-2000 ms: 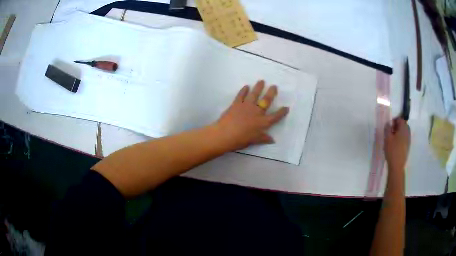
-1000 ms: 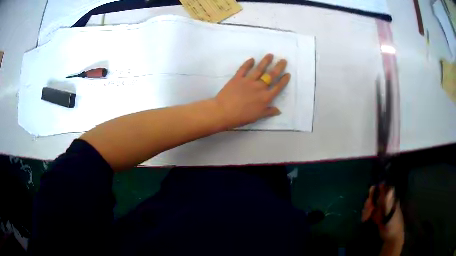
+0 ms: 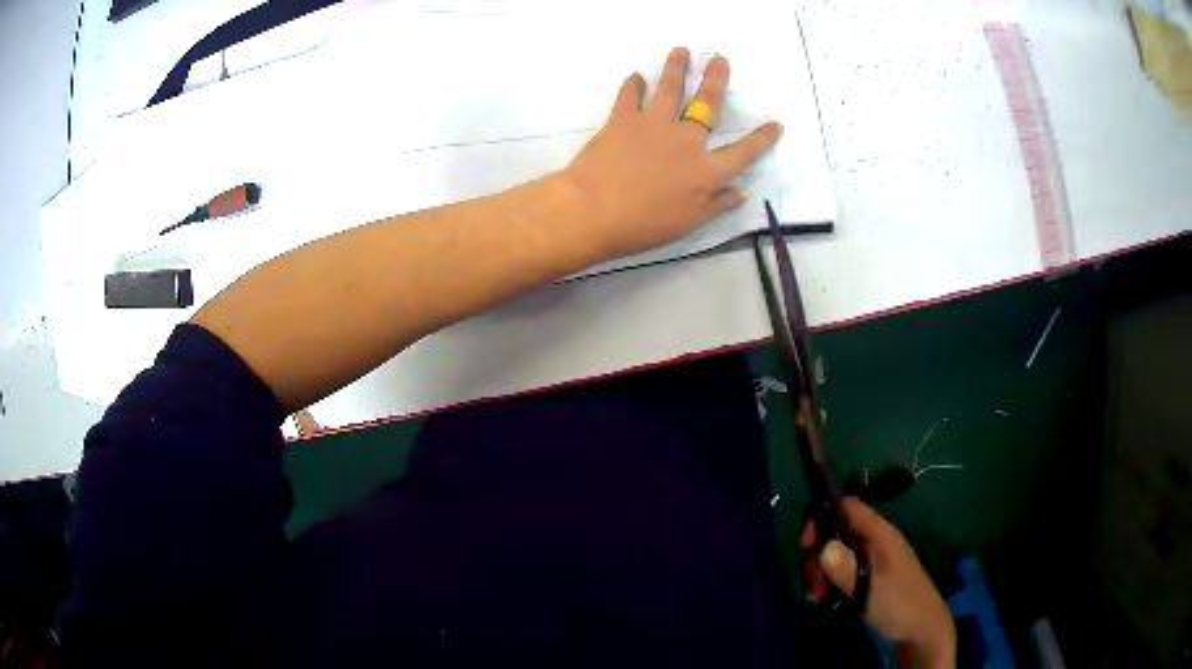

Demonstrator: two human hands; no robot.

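The white paper pattern (image 3: 431,183) lies on the white table. My left hand (image 3: 667,163), with a yellow ring, rests flat on its right part with fingers spread. A narrow dark fabric edge (image 3: 706,248) shows along the paper's near edge. My right hand (image 3: 876,575) holds the black-handled shears (image 3: 804,373) at lower right, beyond the table edge. The blades are parted and their tips are at the dark fabric edge. A small block weight (image 3: 148,288) and a pointed tool with a red-brown handle (image 3: 216,207) lie on the paper's left part.
A pinkish marked strip (image 3: 1033,144) crosses the table (image 3: 915,170) at right. The red table edge runs across below the paper. A tan piece (image 3: 1161,50) lies at top right. Dark cloth (image 3: 248,29) is at top left. The green floor has scraps on it.
The shears have moved left and up to the fabric edge. A dark fabric edge now shows at the paper's near side. My left hand stays on the paper while the view has shifted.
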